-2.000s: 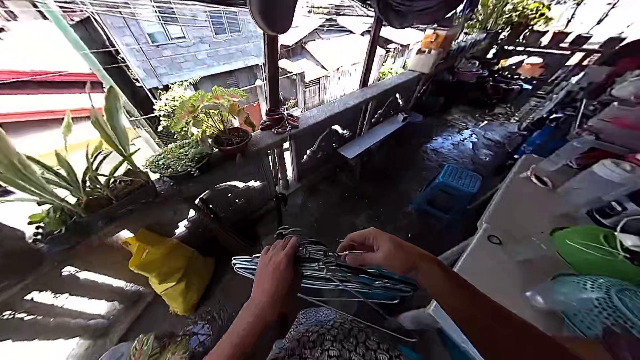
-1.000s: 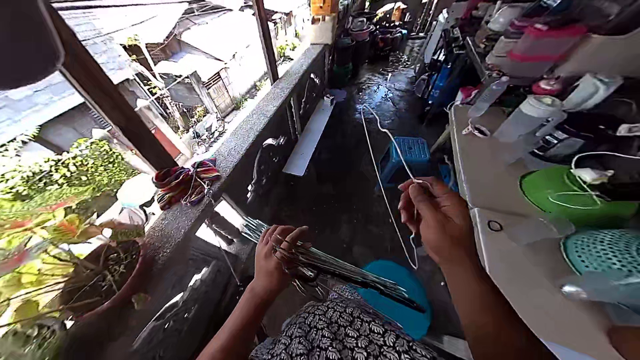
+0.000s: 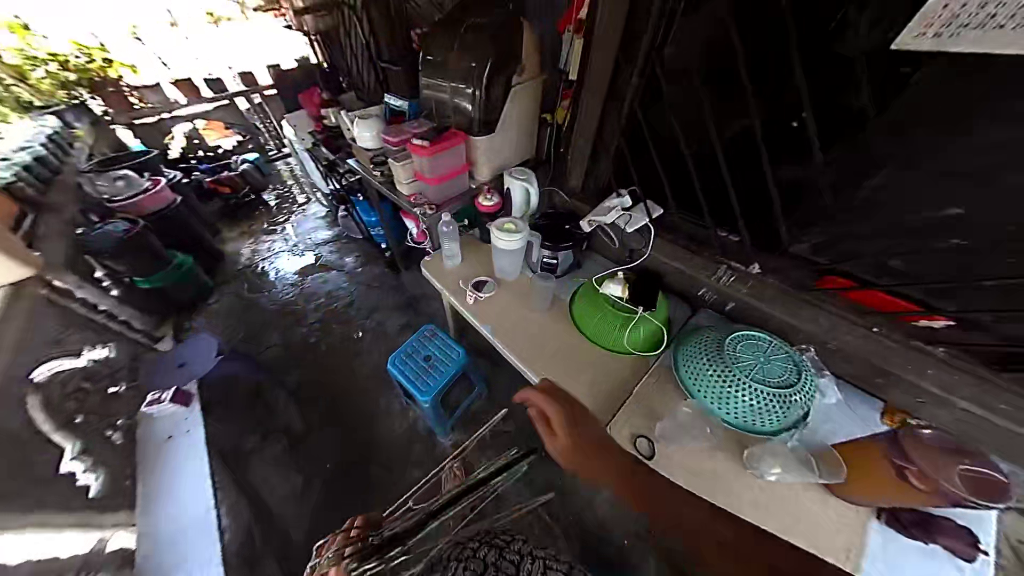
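At the bottom of the head view my left hand point(image 3: 348, 544) is closed around a bundle of thin wire clothes hangers point(image 3: 460, 500), whose ends slant up to the right. My right hand point(image 3: 560, 424) is off the bundle, just above and right of its upper end, beside the edge of a beige table point(image 3: 544, 344). Its fingers are bent, and no hanger shows in it. Beyond the bundle a blue plastic stool point(image 3: 432, 368) stands on the dark floor.
On the table are a green basket point(image 3: 612, 320), a teal colander point(image 3: 744, 380), a pitcher point(image 3: 509, 248), a plastic bottle point(image 3: 450, 240), a rice cooker point(image 3: 556, 244) and a black ring point(image 3: 644, 447). A white plank point(image 3: 176, 488) lies at left; dark tubs point(image 3: 128, 248) stand behind it.
The view has swung strongly right. One second ago my right hand held a single hanger away from the bundle; now that hanger is not seen in it. My left hand still holds the bundle.
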